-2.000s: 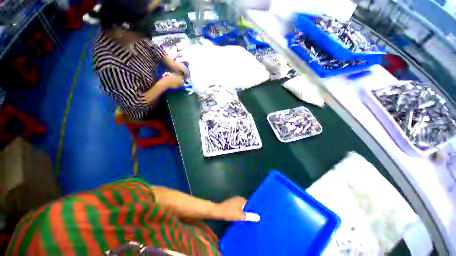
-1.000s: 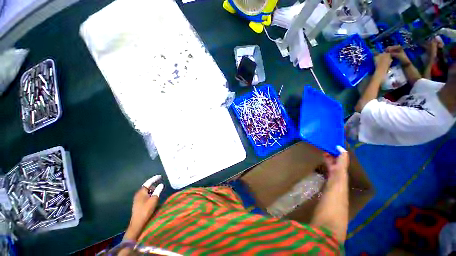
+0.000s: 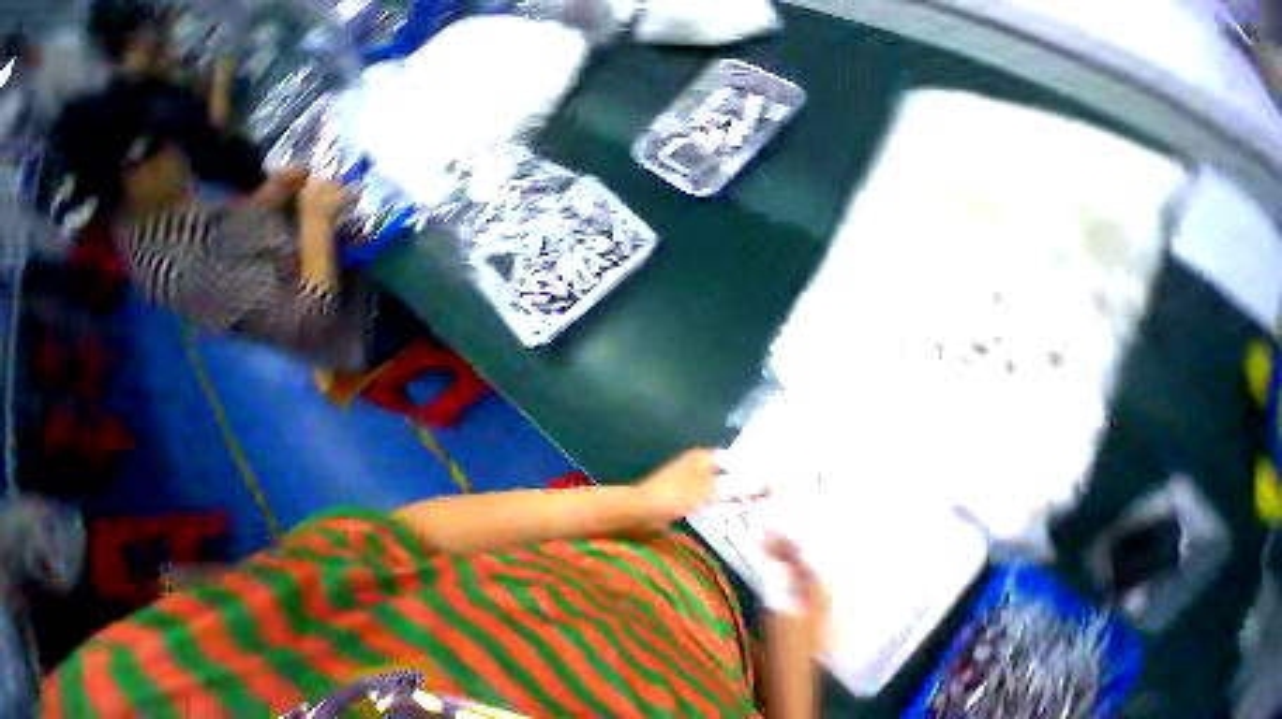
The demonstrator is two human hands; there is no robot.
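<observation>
A white tray [image 3: 900, 597] lies on the dark green bench in front of me, beside a white bag [image 3: 1012, 211] with small dark bits on it. My left hand [image 3: 685, 485] is at the tray's left edge; its fingertips blend into the white. Small reddish marks show by them. My right hand [image 3: 799, 579] is blurred, over the near part of the tray. I cannot tell whether either hand holds anything.
A blue tray [image 3: 1125, 660] of thin-stemmed pieces is at the lower right. A dark item [image 3: 1146, 552] lies in a clear dish. Trays of silver tubes [image 3: 555, 253] and pieces [image 3: 720, 127] lie further up the bench. A person in stripes [image 3: 232, 274] works at left.
The view has swung left. The empty blue tray is out of my right hand and no longer visible. Both hands have come to the white tray.
</observation>
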